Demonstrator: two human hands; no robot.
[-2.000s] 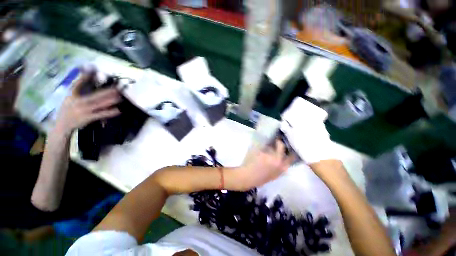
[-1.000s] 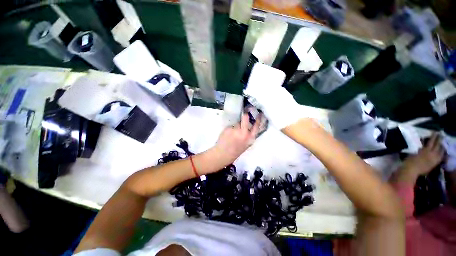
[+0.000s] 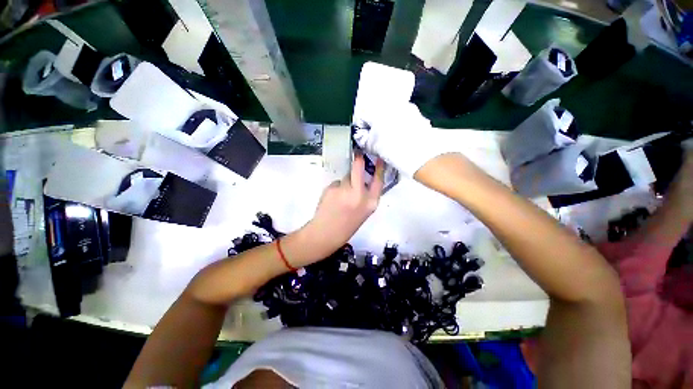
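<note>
A retail box with a tall white flap (image 3: 385, 82) is between my hands at the centre of the bench; its dark body (image 3: 371, 161) is mostly covered by them. My left hand (image 3: 346, 211), bare with a red string bracelet, has its fingers on the box's near side. My right hand (image 3: 401, 138), in a white glove, grips the box from the right, over the flap's base. What lies under the glove is hidden. A heap of black coiled USB charging cables (image 3: 365, 292) lies just in front of me.
Two open retail boxes (image 3: 182, 199) with dark units inside lie at left, beside glossy black boxes (image 3: 80, 243). Bagged units (image 3: 539, 137) stand at right. A metal post (image 3: 254, 61) rises at the green belt (image 3: 311, 45), which carries more boxes and bagged units. Another person's arm (image 3: 669, 213) is at right.
The view has turned and steadied, and the neighbour's hand at left has gone out of view. Both my hands stay on the box, with only small finger shifts.
</note>
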